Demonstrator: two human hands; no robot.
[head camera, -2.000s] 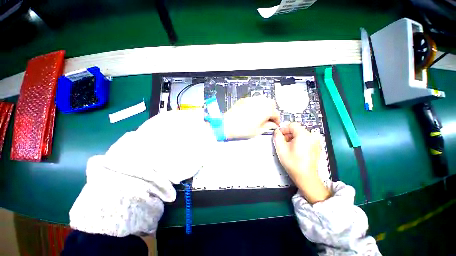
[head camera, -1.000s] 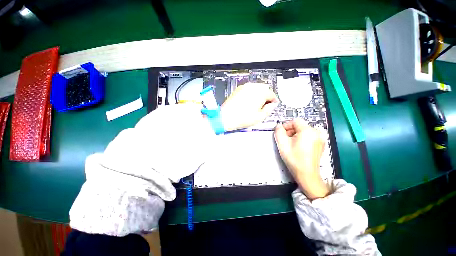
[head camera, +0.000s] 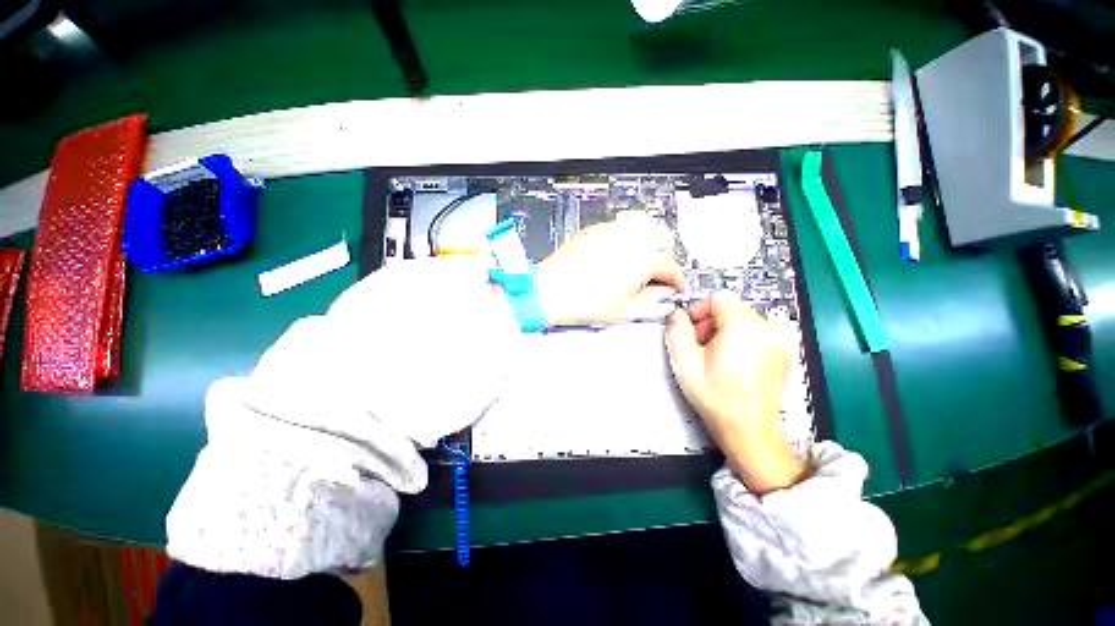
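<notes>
The open laptop base (head camera: 587, 391) lies on a dark mat, its silver-white panel toward me. The motherboard (head camera: 758, 263) runs along its far half. My left hand (head camera: 611, 275), with a light blue wrist strap (head camera: 523, 300), lies over the board's near edge, fingers bent. My right hand (head camera: 728, 355) is beside it, thumb and index finger pinched together at the same edge. A thin pale strip, perhaps a flat cable (head camera: 654, 306), shows between the hands. Whether either hand grips it is too small to tell. A black cable (head camera: 443, 220) curves at the case's far left.
Red bubble bags (head camera: 83, 263) and a blue screw tray (head camera: 190, 220) stand left, near a white strip (head camera: 303, 269). At right are a green strip tool (head camera: 844, 257), a slim white tool (head camera: 907, 171), a grey-white box (head camera: 984, 147) and a black screwdriver (head camera: 1066, 330). A coiled blue cord (head camera: 461, 508) hangs near me.
My left fingers lifted away from the right fingertips, then came back down beside them at the board's near edge. My right hand has stayed nearly in place. The whole view has shifted slightly.
</notes>
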